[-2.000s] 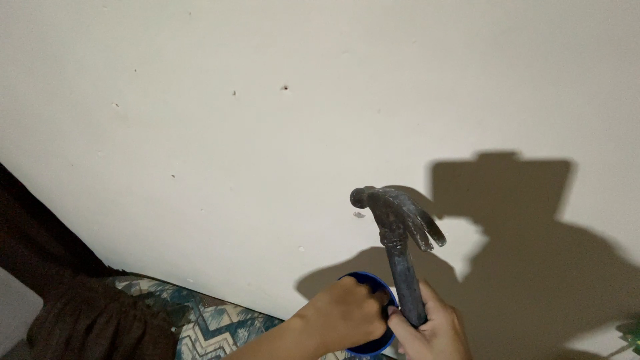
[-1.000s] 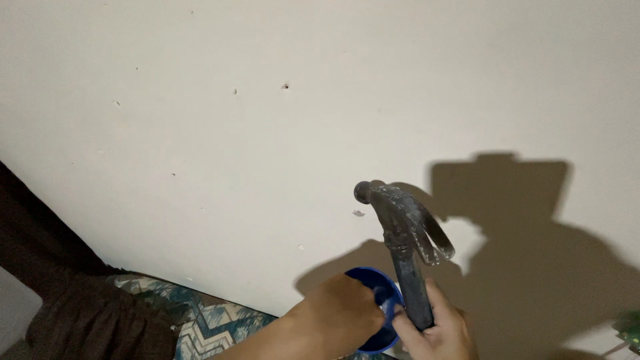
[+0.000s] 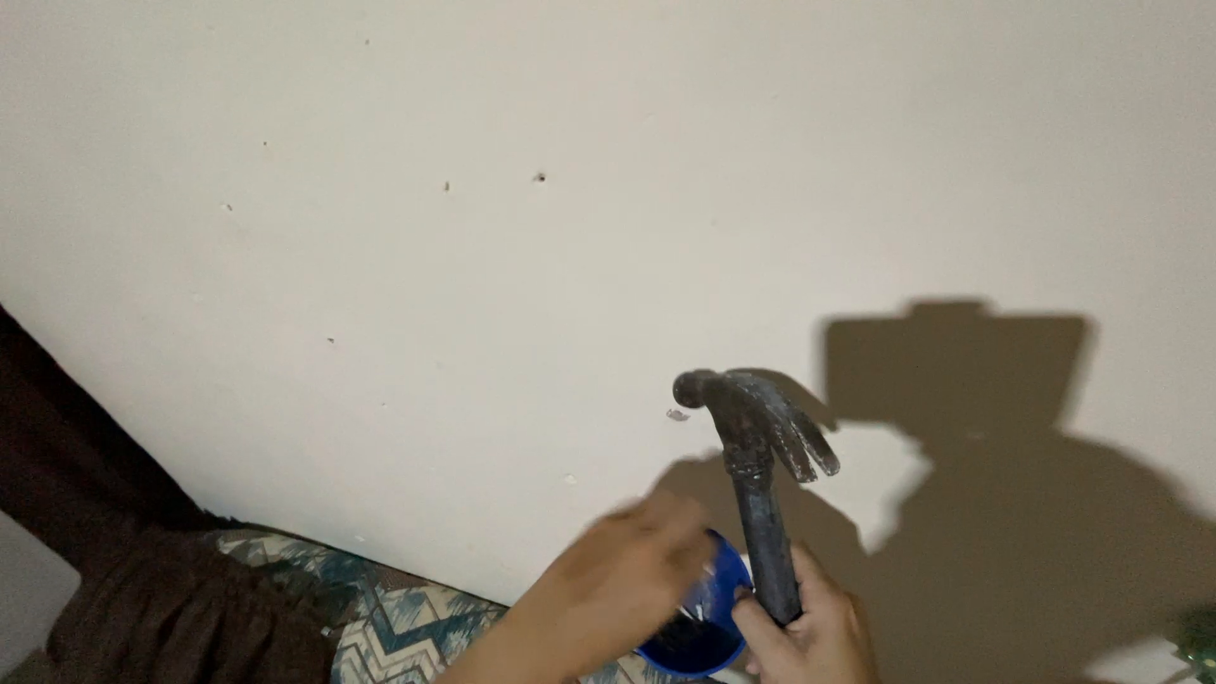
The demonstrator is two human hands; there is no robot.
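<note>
Upright in my right hand (image 3: pixel 812 622) is a claw hammer (image 3: pixel 768 494), its dark, worn head in front of the pale wall. The same hand is at the right rim of a blue container (image 3: pixel 727 579); whether it also grips it is hard to see. Small pale and dark pieces lie inside, too unclear to name. My left hand (image 3: pixel 655 546), blurred, is over the container's upper left rim with its fingers bent; whether anything is between them cannot be told.
The pale wall (image 3: pixel 475 304) has several small holes and chipped spots. Zigzag-patterned fabric (image 3: pixel 408 627) runs along its foot. Dark brown gathered cloth (image 3: pixel 180 608) lies at the lower left, a green plant (image 3: pixel 1197 636) at the lower right edge.
My left hand has risen from inside the blue container to its upper rim, uncovering more of the inside. My right hand still holds the hammer.
</note>
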